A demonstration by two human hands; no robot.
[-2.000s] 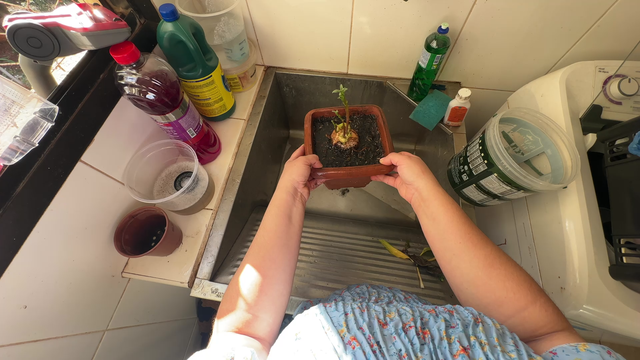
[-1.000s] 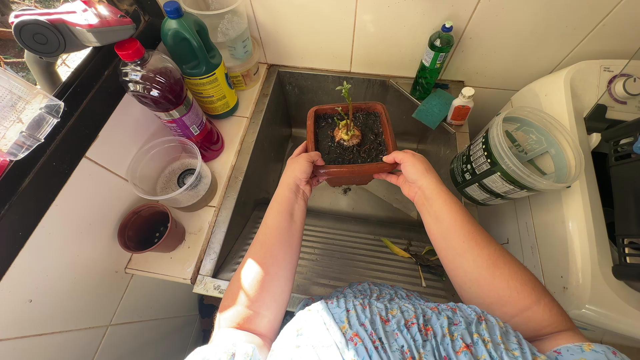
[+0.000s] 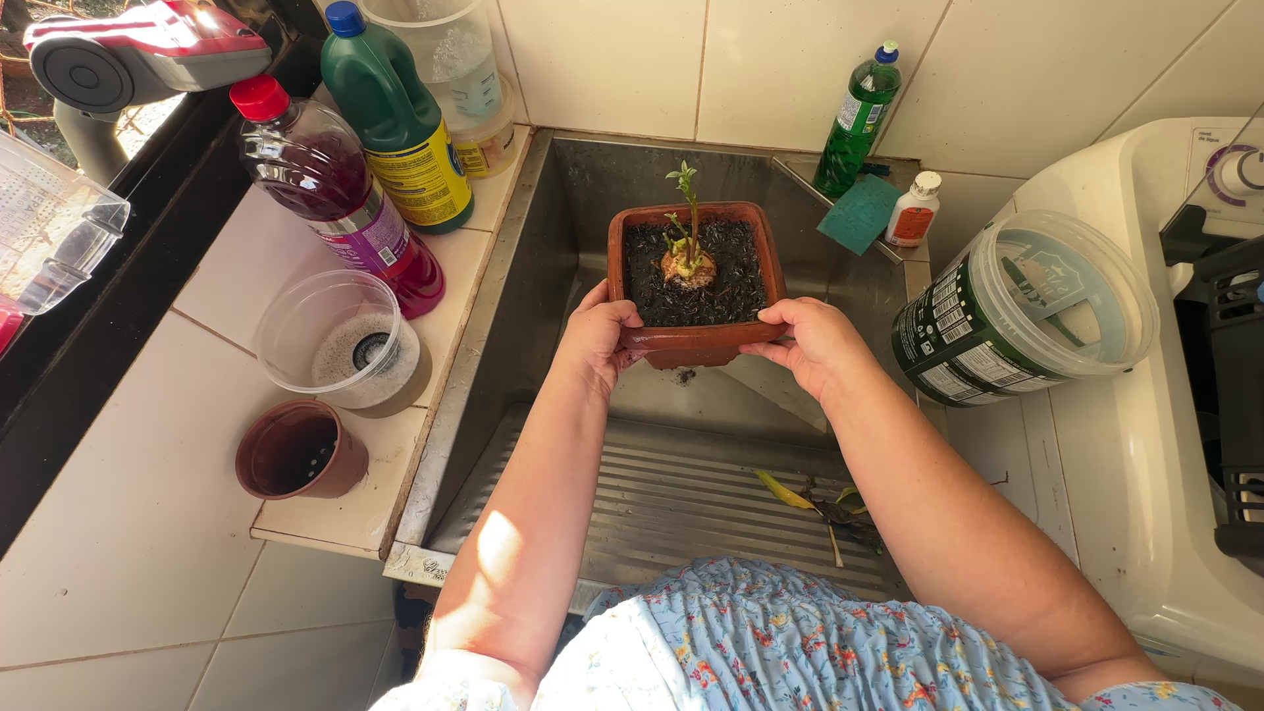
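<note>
Between my hands, a square terracotta-coloured planter (image 3: pixel 697 339) is held over the stainless-steel sink (image 3: pixel 484 326). Dark potting soil (image 3: pixel 647 281) fills it, and a plant with a swollen base (image 3: pixel 687 265) and a thin leafy shoot stands upright in the middle. My left hand (image 3: pixel 596 336) grips the planter's near left corner, thumb on the rim. My right hand (image 3: pixel 810 341) grips the near right corner the same way. The fingers under the rim are partly hidden. A few crumbs of soil lie in the sink just below the planter.
On the left tiled ledge stand an empty brown pot (image 3: pixel 301 450), a clear plastic tub (image 3: pixel 331 336) and bottles (image 3: pixel 341 193). Cut leaves (image 3: pixel 790 492) lie on the ribbed washboard. At right are a green sponge (image 3: pixel 857 214), a dish soap bottle (image 3: pixel 857 120) and a large plastic bucket (image 3: pixel 1022 306).
</note>
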